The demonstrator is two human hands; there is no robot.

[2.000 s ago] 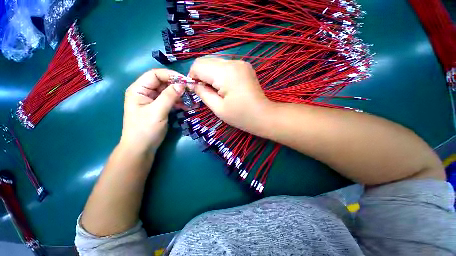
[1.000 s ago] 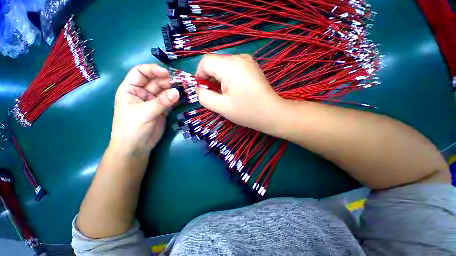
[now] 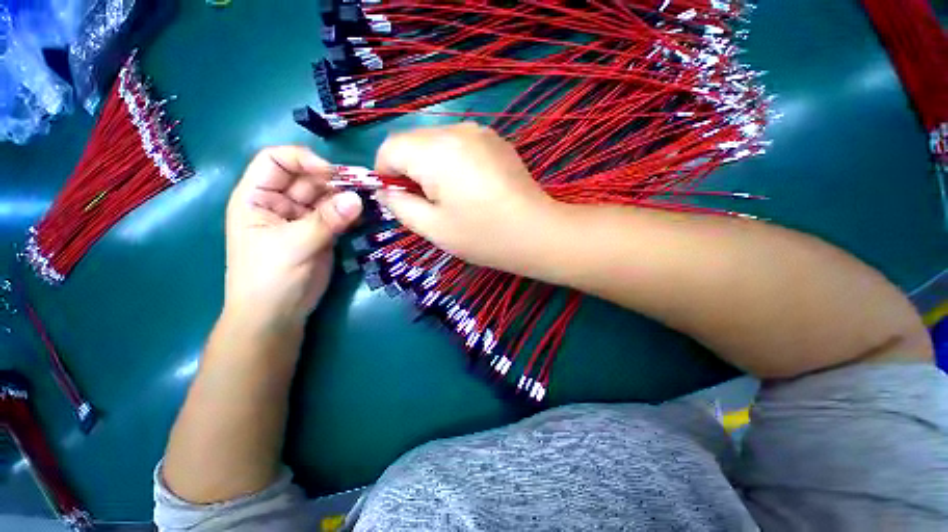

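My right hand [image 3: 457,192] is closed on a small bunch of red wires [image 3: 400,185]; their pale tips stick out to the left between my hands. My left hand [image 3: 281,229] has its thumb and fingertips at a small dark housing [image 3: 364,197] beside these tips. Whether a tip sits in the housing is too small to tell. Under and around my right hand lies a large fan of red wires [image 3: 582,78], with black housings [image 3: 331,88] along its left side and pale free terminals [image 3: 728,114] at its right.
A fan of red wires [image 3: 109,171] lies at left, with clear plastic bags [image 3: 104,31] above it. A single thin wire set [image 3: 52,353] and a dark-ended bundle [image 3: 36,447] lie at lower left. Another red bundle [image 3: 910,62] is at far right. The dark green mat's [image 3: 416,426] front edge is near my body.
Both hands have shifted slightly left. Compared with two seconds ago, more pale tips show between my hands, and my left fingers have opened a little around the housing.
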